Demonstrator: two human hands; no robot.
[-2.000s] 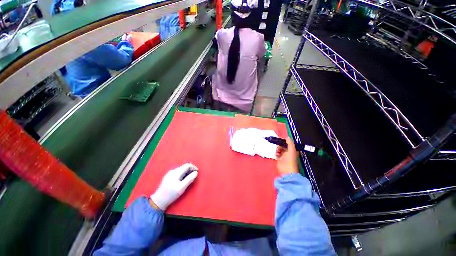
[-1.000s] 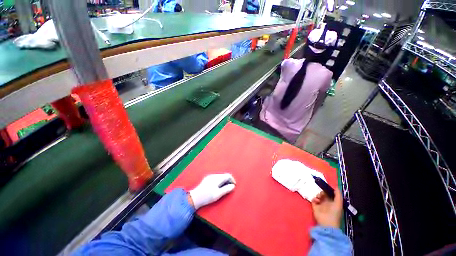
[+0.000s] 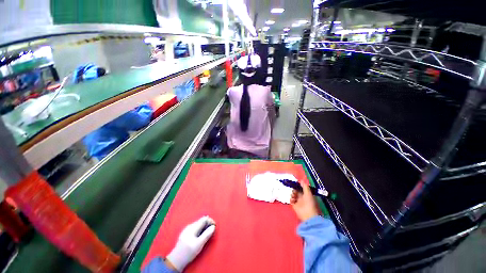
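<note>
My right hand (image 3: 305, 202) is bare and holds a black pen-shaped tool (image 3: 321, 192) with a white label and a green rear end. The tool's tip lies over a crumpled white cloth (image 3: 266, 186). The cloth sits on an orange-red sheet (image 3: 282, 167) at the far right of the red work mat (image 3: 229, 229). My left hand (image 3: 193, 241) wears a white glove and rests on the left of the mat with its fingers curled; nothing shows in it.
A green conveyor belt (image 3: 122, 184) on the left carries a green circuit board (image 3: 158, 151). A red-wrapped post (image 3: 58, 218) stands at near left. A wire rack with black shelves (image 3: 373, 122) is at right. A person in pink (image 3: 249, 114) is ahead beyond the mat.
The view has swung left and right and tilted up, so more of the room shows. Both hands keep about the same places on the mat, and the tool is still in my right hand.
</note>
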